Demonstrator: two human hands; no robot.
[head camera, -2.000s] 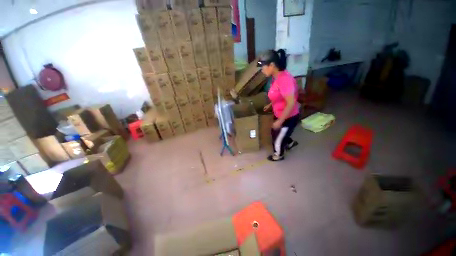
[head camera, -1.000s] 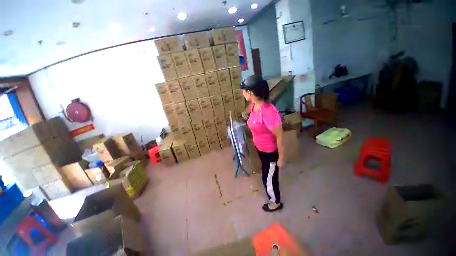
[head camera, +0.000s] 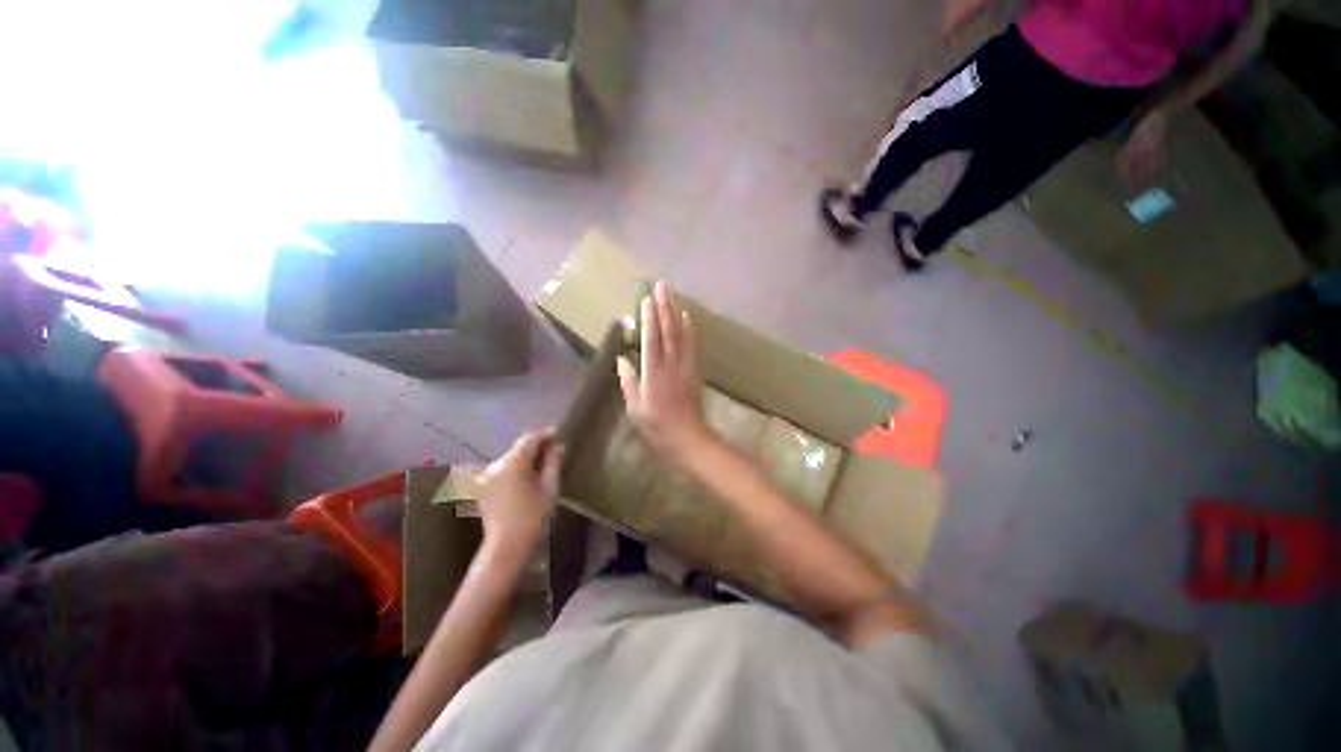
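An open master carton (head camera: 765, 536) sits right in front of me, its flaps spread outward. Inner boxes (head camera: 735, 470) with shiny clear tape lie inside it. My right hand (head camera: 666, 379) reaches over the carton with its fingers straight and together, near the upper left corner by a raised flap. It holds nothing visible. My left hand (head camera: 518, 485) is at the carton's left side, fingers curled on the edge of the left flap (head camera: 593, 419). The carton partly covers an orange stool (head camera: 915, 400).
Another open carton (head camera: 427, 566) stands left, by orange stools (head camera: 191, 426). Open cartons (head camera: 493, 316) stand ahead on the floor. A person in pink (head camera: 1015, 125) stands at upper right by a carton (head camera: 1162, 235). A red stool (head camera: 1257, 551) and carton (head camera: 1110, 661) are at right.
The view has swung from the room down to the carton. Both my hands have come into view on the carton. The person in pink now shows at the upper right.
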